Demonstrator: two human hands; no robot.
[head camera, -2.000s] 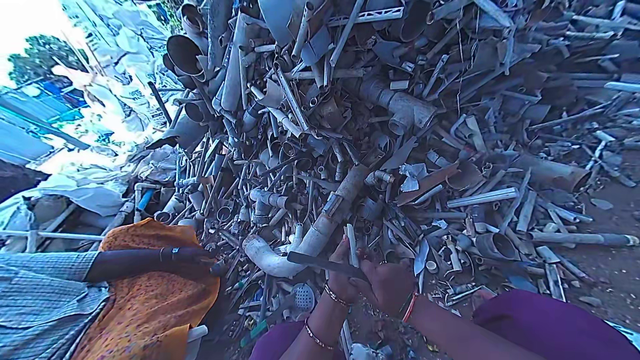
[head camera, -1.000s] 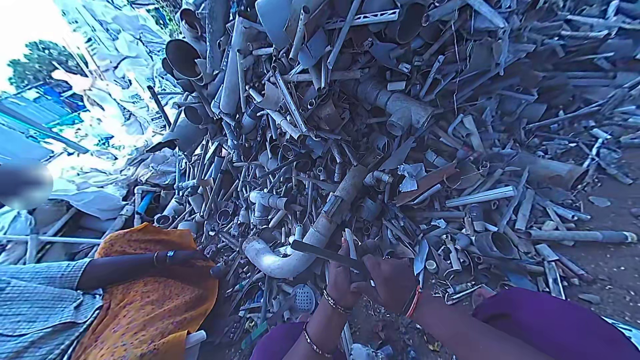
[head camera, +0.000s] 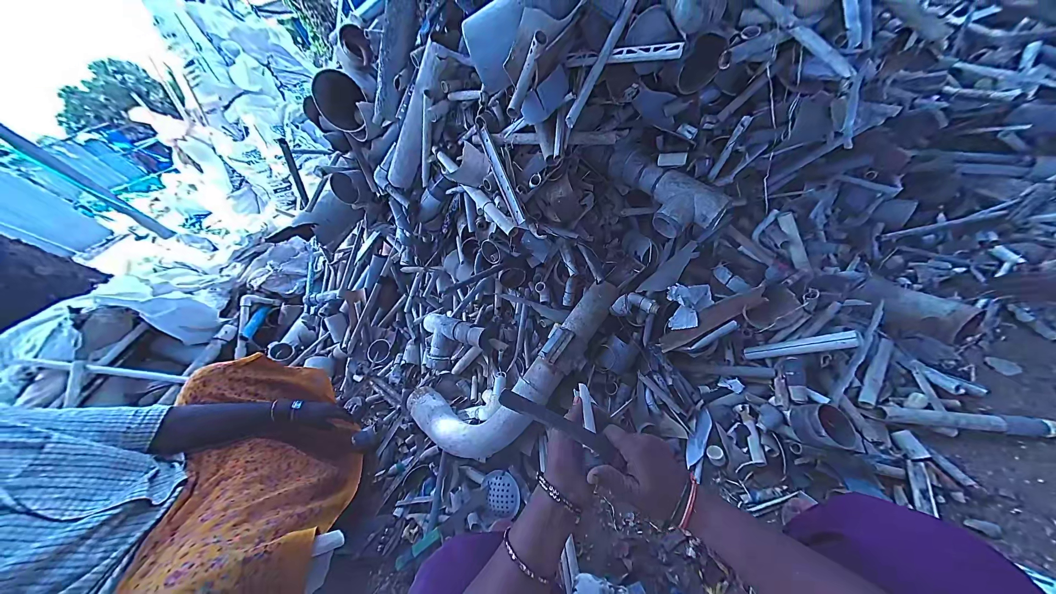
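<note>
My left hand is closed around a thin white plastic pipe, whose upper end sticks out above the fingers. My right hand grips a dark flat blade that slants up to the left and crosses over the pipe at my left hand. Whether the blade touches the pipe cannot be told. Just beyond the blade's tip lies a curved grey plastic pipe on the heap. A perforated grey disc rests left of my left wrist.
A large heap of scrap pipes and fittings rises in front. At the left a co-worker's arm lies over an orange cloth. White sacks stand behind. A wide pipe and bare soil are at the right.
Both hands stay close together, still holding the pipe and the blade. The blade's slant has shifted slightly. A blurred shape at the left edge one second ago is now a dark form there.
</note>
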